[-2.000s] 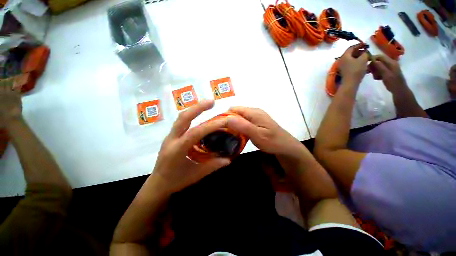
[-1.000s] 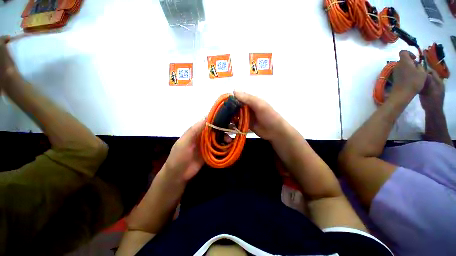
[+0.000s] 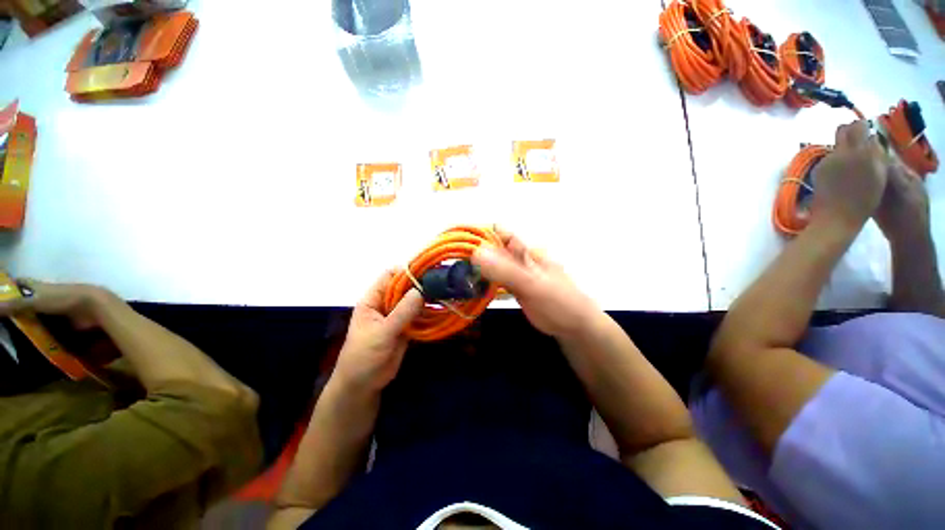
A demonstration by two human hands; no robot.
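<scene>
An orange coiled cable with black connectors and a thin pale band is held at the table's front edge, lying tilted sideways. My left hand grips its left end, thumb near the connector. My right hand holds its right side, fingers by the black connector. Three square orange cards with pale code patches lie in a row beyond the coil: a left card, a middle card and a right card.
A stack of clear trays stands at the far side. Orange cartons lie far left. A person on the left holds an orange carton. A person on the right handles a cable near several coils. A dark seam runs between tables.
The coil has turned from upright to sideways in my hands. The left neighbour's arm has drawn back and now holds a carton piece. The view has shifted slightly.
</scene>
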